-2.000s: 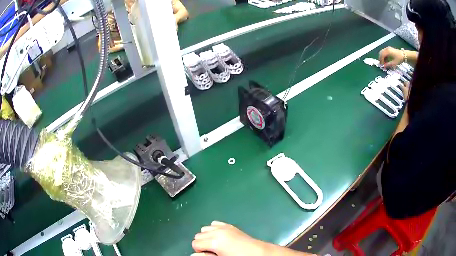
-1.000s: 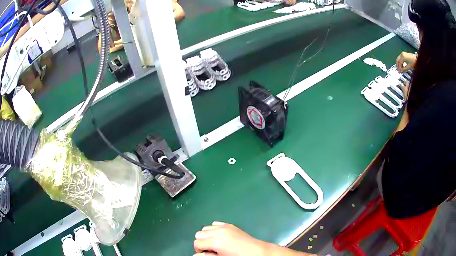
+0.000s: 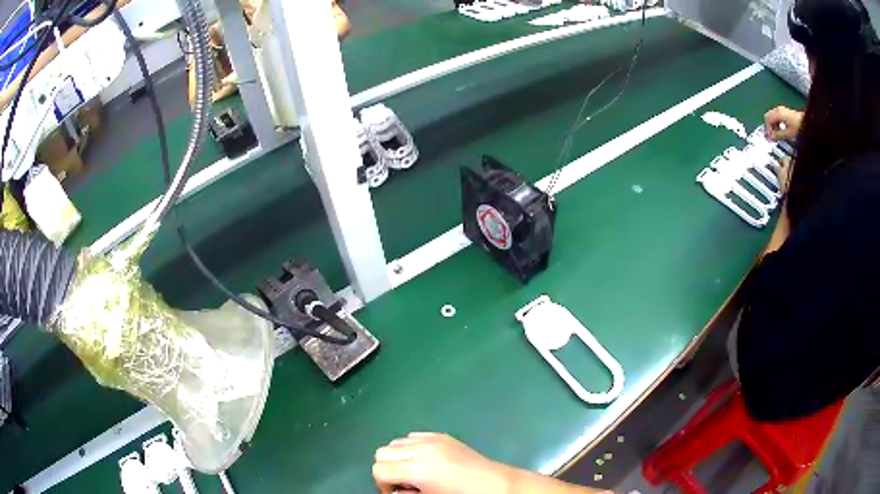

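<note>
My right hand [image 3: 434,465] rests low at the bottom edge, fingers curled and partly cut off; whether it holds anything is hidden. My left hand is out of the picture. A white loop unit [image 3: 548,328] lies flat on the green bench, to the right of and beyond my hand, its disc end pointing away and its loop towards the near edge. A small white ring [image 3: 448,311] lies alone left of it. The black soldering iron [image 3: 333,321] sits in its stand [image 3: 282,282], over the grey metal dish [image 3: 340,361].
A black fan [image 3: 508,220] stands by the white rail. The fume hood [image 3: 207,381] hangs at left, above more loop units [image 3: 154,458]. A white upright [image 3: 333,164] rises behind the stand. Stacked units [image 3: 391,140] lie on the far belt. A person [image 3: 811,280] works at right.
The stacked units on the far belt have moved left, partly behind the upright. The neighbouring person's hand has shifted right. My right hand has barely moved.
</note>
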